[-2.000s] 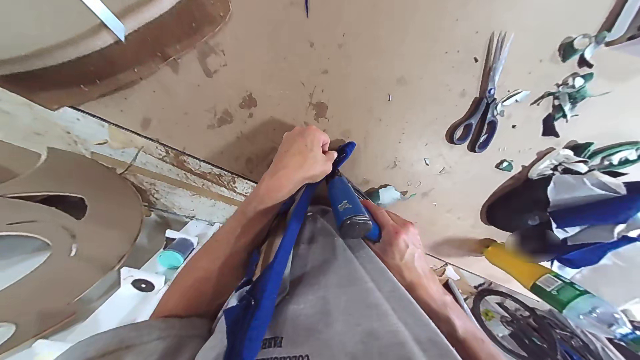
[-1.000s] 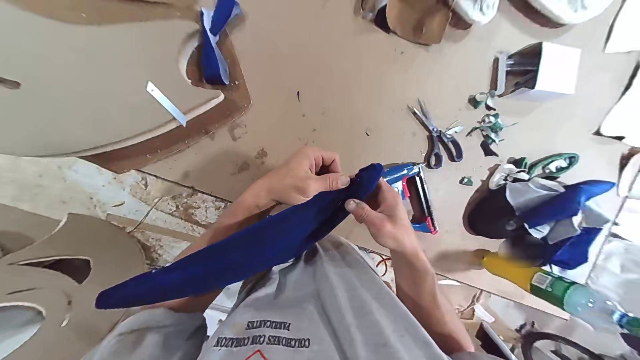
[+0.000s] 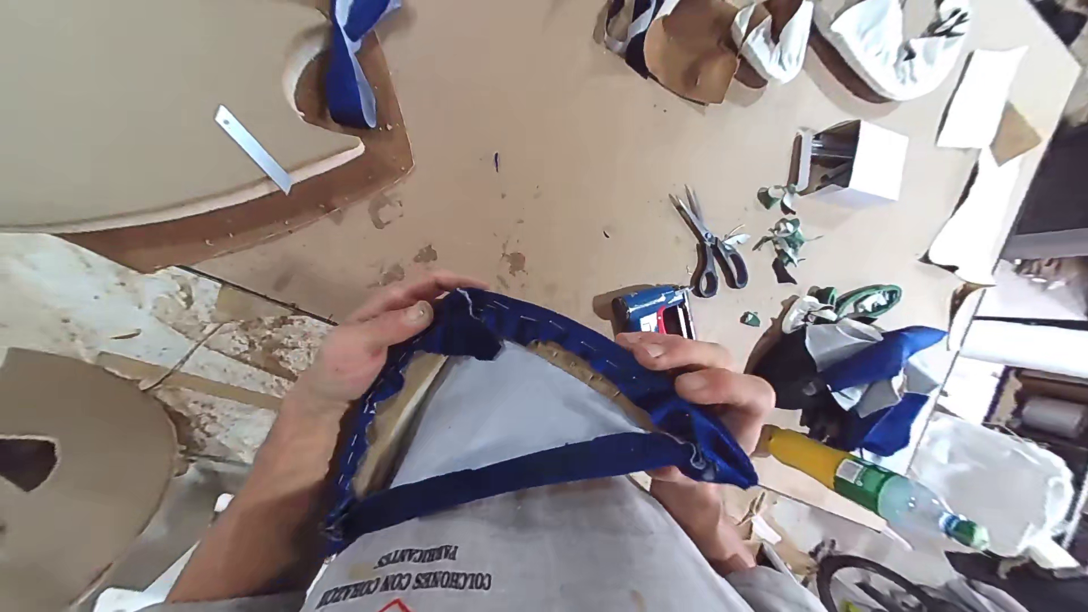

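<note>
A curved frame covered in dark blue fabric (image 3: 552,459) is held close to the body, its stapled underside and grey-white lining facing up. My left hand (image 3: 365,344) grips its upper left corner, thumb on the folded fabric. At the right side my right hand (image 3: 710,387) holds the edge, fingers over the fabric and the thumb side partly hidden. Just beyond the right hand, a blue staple gun (image 3: 653,311) lies on the table, touching nothing held. Scissors (image 3: 710,246) with dark handles rest farther off.
Board pieces (image 3: 170,110) with a metal blade (image 3: 253,149) and blue fabric strip (image 3: 350,68) lie left. An open white box (image 3: 875,161), green scraps (image 3: 786,242), blue and grey cloth (image 3: 875,365) and a plastic bottle (image 3: 875,489) are at right.
The staple gun, in my right hand two seconds ago, lies on the table. The blue piece has been turned so that its stapled underside shows, and my hands have moved apart along it.
</note>
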